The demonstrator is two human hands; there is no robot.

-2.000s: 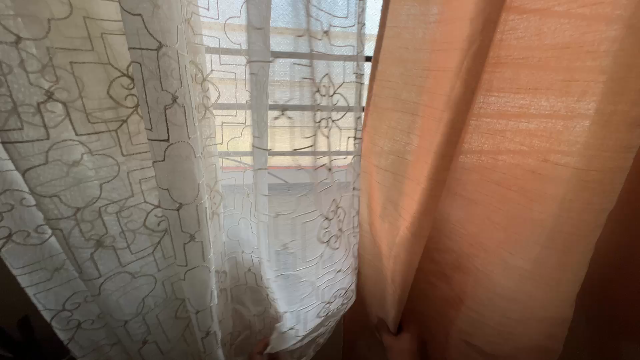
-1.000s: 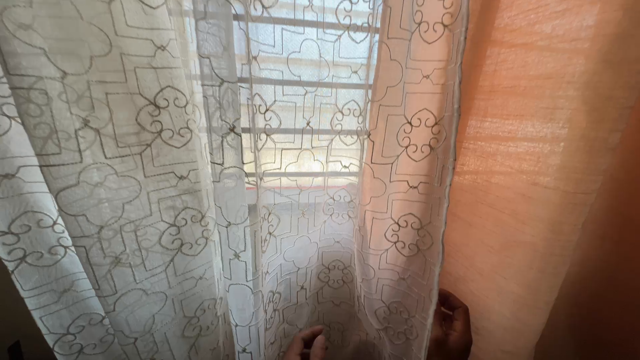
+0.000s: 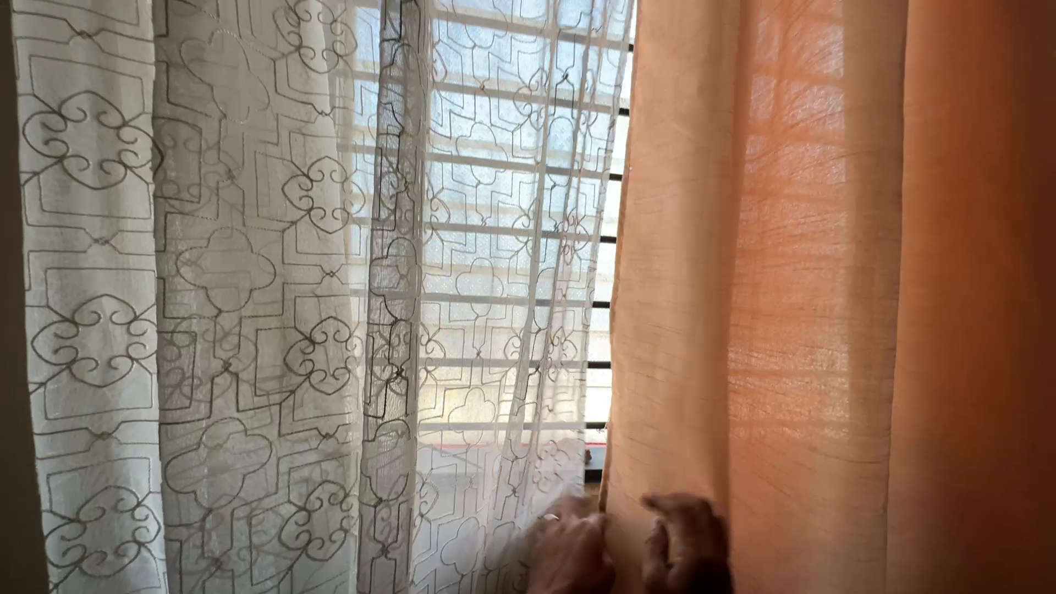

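Note:
A sheer white curtain (image 3: 223, 272) with embroidered scrolls and quatrefoils hangs in folds on the left and over the middle. An orange curtain (image 3: 792, 289) hangs on the right, its left edge close to the sheer's right edge. My left hand (image 3: 569, 544) is at the bottom, against the lower right edge of the sheer; its fingers are blurred, and whether they grip the fabric cannot be told. Beside it, my right hand (image 3: 685, 540) lies in front of the lower orange curtain, fingers bent and blurred; its hold on the cloth is unclear.
Behind the sheer stands a window (image 3: 487, 206) with horizontal bars, seen through the fabric. Dark bar ends (image 3: 601, 305) show in the narrow gap between the curtains. A dark strip (image 3: 21, 412) runs down the far left edge.
The sheer's right edge, which one second ago lay over the orange curtain, is now left of it, with a gap showing the bars. Both hands show more fully now.

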